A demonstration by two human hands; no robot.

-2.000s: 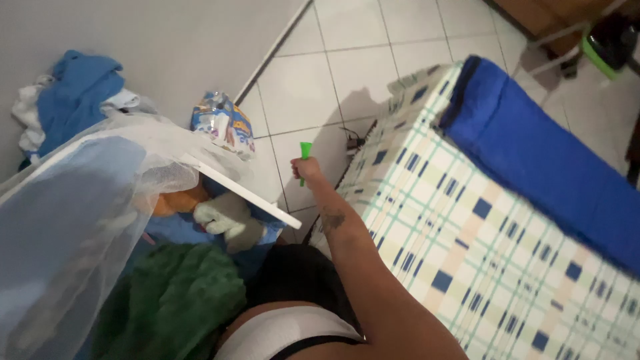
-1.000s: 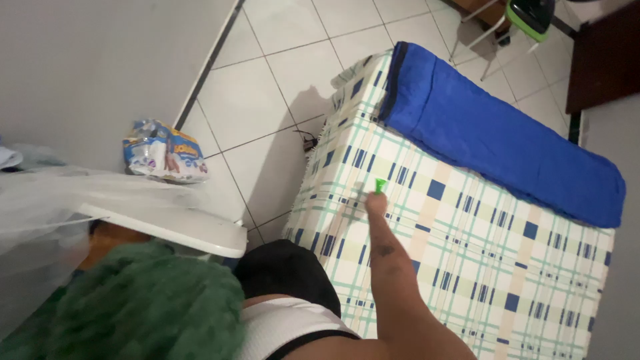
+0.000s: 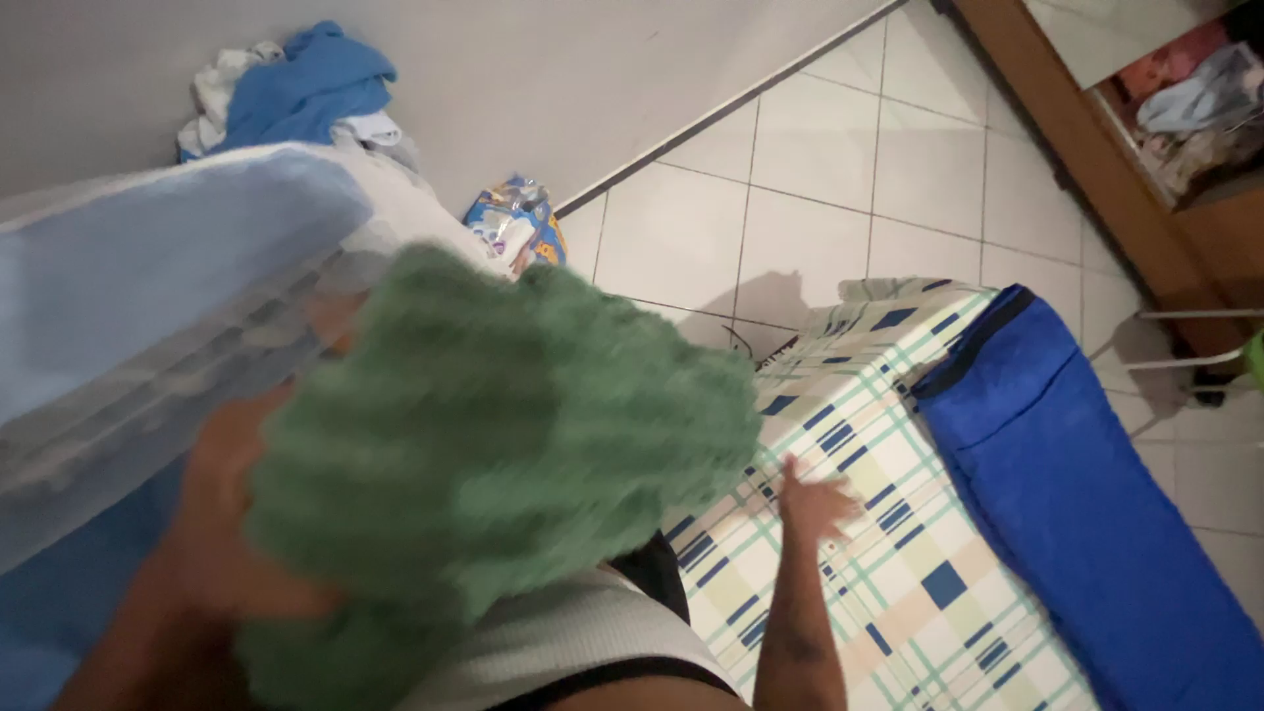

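A fluffy green blanket [image 3: 513, 425], blurred by motion, fills the middle of the view. My left hand [image 3: 237, 504] grips its left side, with the fingers partly hidden in the cloth. To the right of the blanket, my right hand [image 3: 818, 502] is held out with its fingers spread and nothing in it. Below that hand lies a bed or mattress with a plaid sheet [image 3: 889, 612]. A folded blue cloth item with a dark edge [image 3: 1066, 474] rests along the far side of the plaid sheet.
White netting [image 3: 178, 395] hangs over a light-blue surface at left. Blue and white clothes [image 3: 306, 89] are heaped by the wall. A plastic package [image 3: 518, 222] stands beyond the green blanket on the tiled floor [image 3: 810, 207]. A wooden cabinet [image 3: 1116, 168] with clothes is at upper right.
The green blanket has come up from the lower left, now in my left hand, which did not show before. My right hand held a small green object earlier; now it is empty.
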